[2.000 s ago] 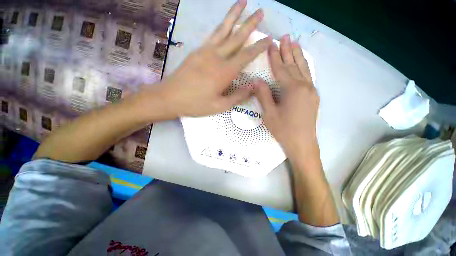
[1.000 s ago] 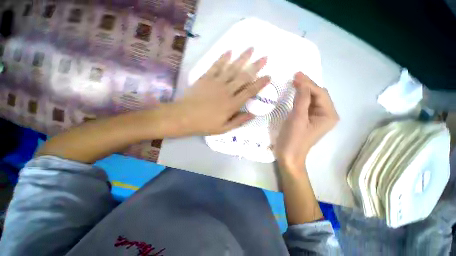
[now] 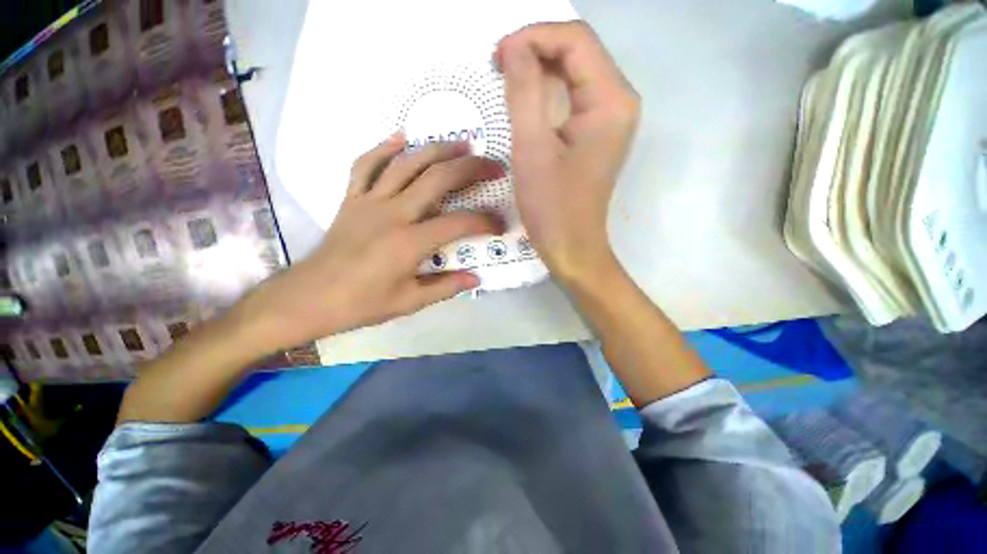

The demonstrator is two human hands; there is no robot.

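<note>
A white cover [image 3: 357, 87] with clipped corners lies on the pale worktop, outer face up, with a ring of dots, central lettering and small icons along its near edge. My left hand [image 3: 395, 233] lies on its near part with fingers spread, holding nothing and hiding part of the lettering and dots. My right hand [image 3: 574, 141] is over the cover's right side, fingers curled, thumb and index tips together near the dot ring. Whether something tiny is pinched there cannot be told.
A glossy purple-brown printed sheet [image 3: 92, 206] lies at the left. A nested stack of cream-white covers [image 3: 866, 162] stands at the right edge. A small white object [image 3: 13, 307] rests on the sheet's left edge.
The view has shifted. My right hand went from flat on the cover to curled with fingertips together. My left hand has moved to the cover's near part, fingers still spread.
</note>
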